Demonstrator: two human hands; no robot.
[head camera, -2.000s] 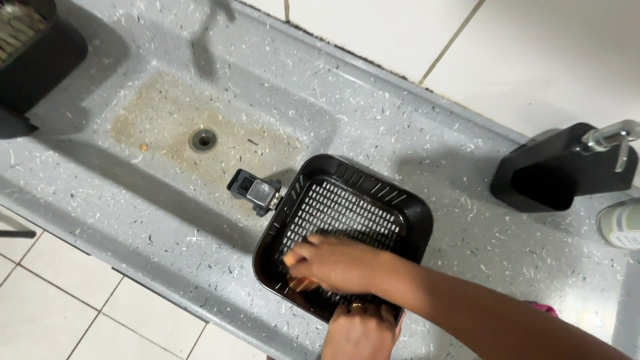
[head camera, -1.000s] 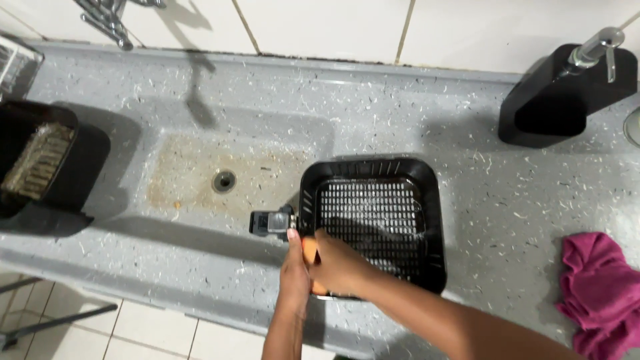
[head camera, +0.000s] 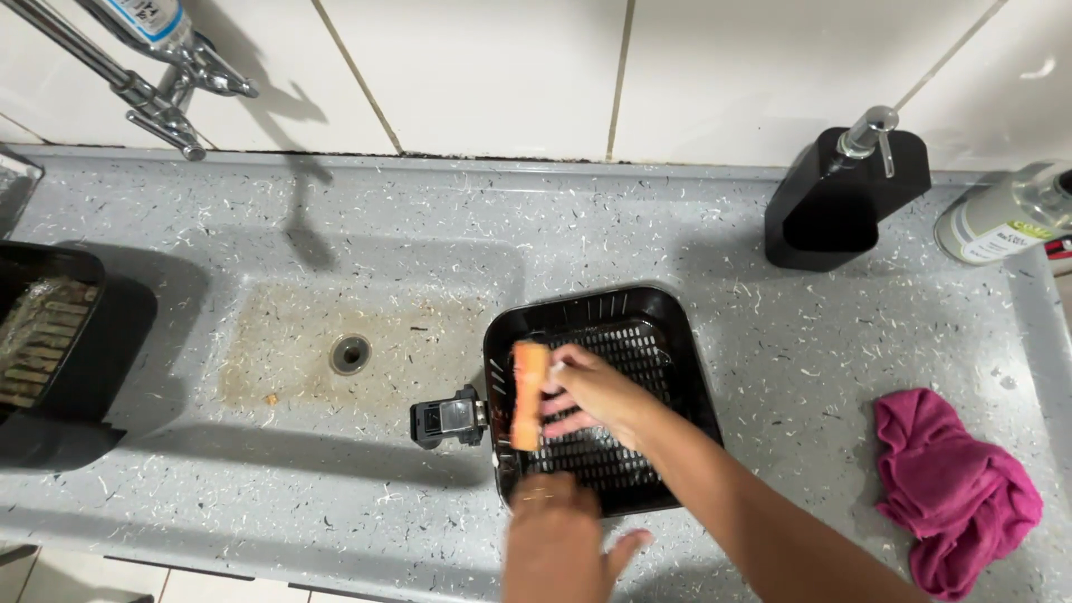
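A black air fryer basket (head camera: 682, 377) with a slotted bottom lies on the speckled grey counter, its short handle mount (head camera: 448, 417) pointing left over the sink. Inside the basket my right hand (head camera: 590, 389) grips an orange sponge (head camera: 529, 394) near the left wall. Blurred, my left hand (head camera: 557, 519) is at the near left corner of the basket, with its thumb apart; whether it grips the rim I cannot tell.
Left of the basket is the stained sink basin with a drain (head camera: 350, 354). A second black basket (head camera: 92, 360) stands far left, under a chrome faucet (head camera: 163, 100). At right are a black soap dispenser (head camera: 821, 226), a bottle (head camera: 997, 222) and a magenta cloth (head camera: 955, 494).
The sponge and my right hand have moved from the basket's near left edge into its inside. My left hand has come away from the handle mount toward the near corner. The view has shifted.
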